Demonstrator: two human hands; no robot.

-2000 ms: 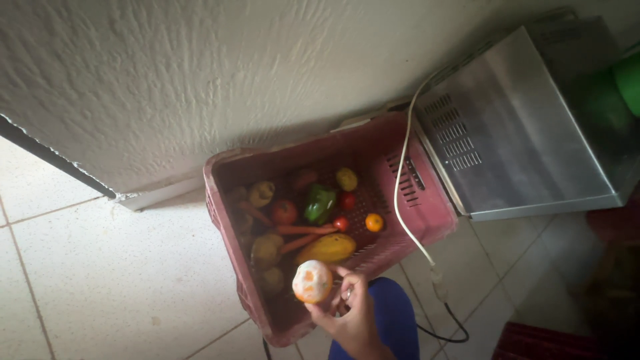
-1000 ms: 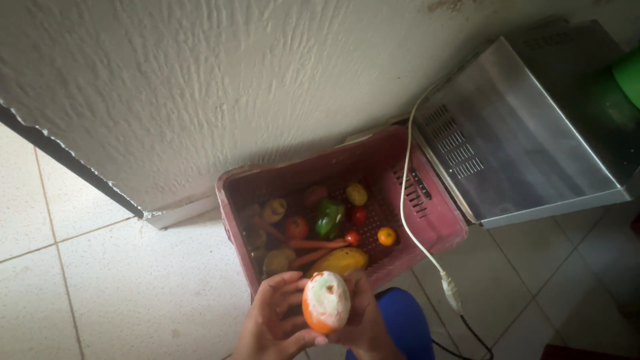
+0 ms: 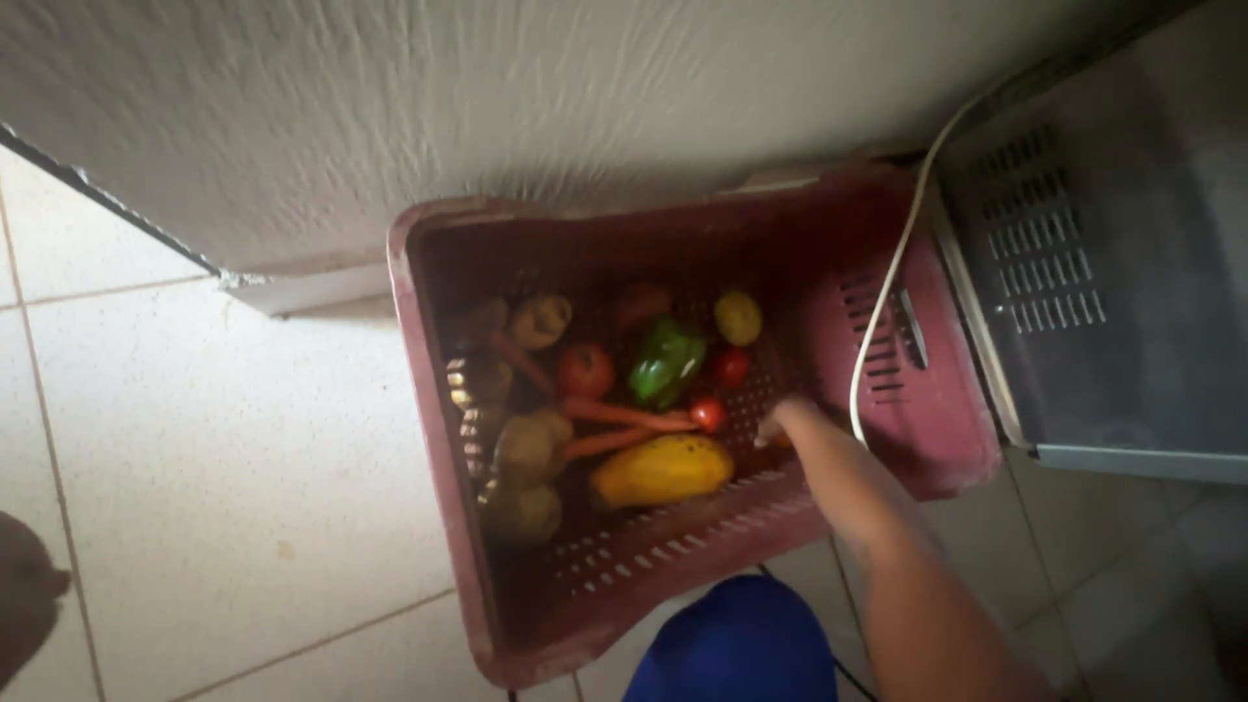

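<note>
My right hand (image 3: 783,421) reaches down into a red plastic crate (image 3: 429,419). It is at a small orange citrus fruit, mostly hidden by the hand and blurred, so its grip is unclear. Left of the hand lie a small red tomato (image 3: 708,414), carrots (image 3: 624,414), a large yellow fruit (image 3: 665,470) and a green bell pepper (image 3: 667,361). Another tomato (image 3: 731,367), a yellow fruit (image 3: 738,317), a larger tomato (image 3: 585,370) and several potato-like items (image 3: 531,447) lie there too. My left hand is out of view.
A white cable (image 3: 895,263) hangs over the crate's right end, beside a metal appliance with vent slots (image 3: 1043,234). A textured white panel (image 3: 292,127) borders the crate's far side. My blue-covered knee (image 3: 741,643) is at the near side, above the tiled floor (image 3: 244,468).
My right hand has moved down into the crate, to where the orange fruit lay. My left hand and the partly peeled fruit held a second ago are out of view. The view is closer to the crate.
</note>
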